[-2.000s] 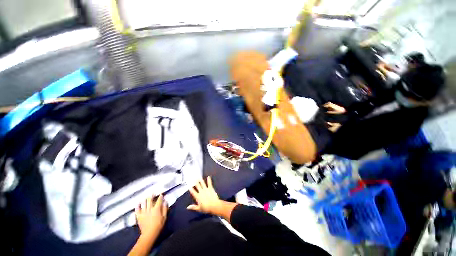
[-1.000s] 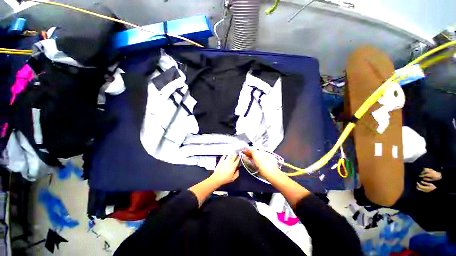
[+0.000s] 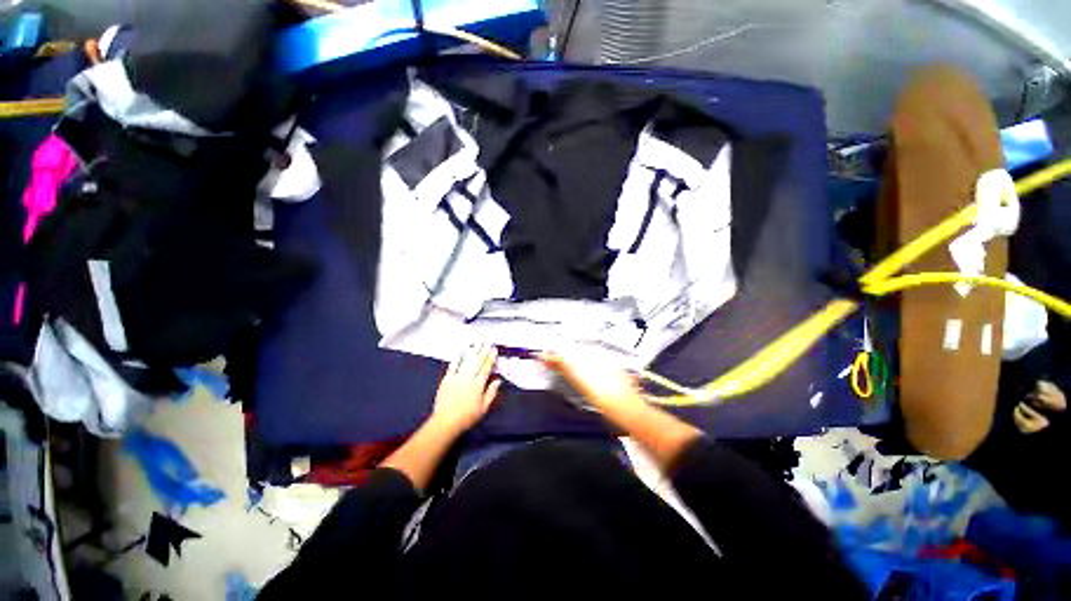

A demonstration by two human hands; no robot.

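Observation:
A black garment piece [image 3: 561,194] with white-grey interfacing areas [image 3: 425,276] lies wrong side up on the dark blue table. My left hand [image 3: 467,385] lies flat with fingers spread on the pale strip along the garment's near edge. My right hand [image 3: 584,378] is closed around the handle of the steam iron, just right of my left hand. The iron [image 3: 529,372] is mostly hidden under that hand and blurred; it rests at the near edge strip. Its yellow hose [image 3: 775,352] runs off to the right.
A brown padded board [image 3: 940,270] with a white roll [image 3: 996,202] stands at right. Yellow and green snips [image 3: 863,373] lie at the table's right edge. A black garment heap [image 3: 164,258] is at left, a blue wrapped bar [image 3: 352,41] behind. Another person's hand [image 3: 1039,405] shows far right.
Two seconds ago both hands were on the cloth, with the iron standing at right. My right hand then took the iron; since one second ago it has moved left along the near edge.

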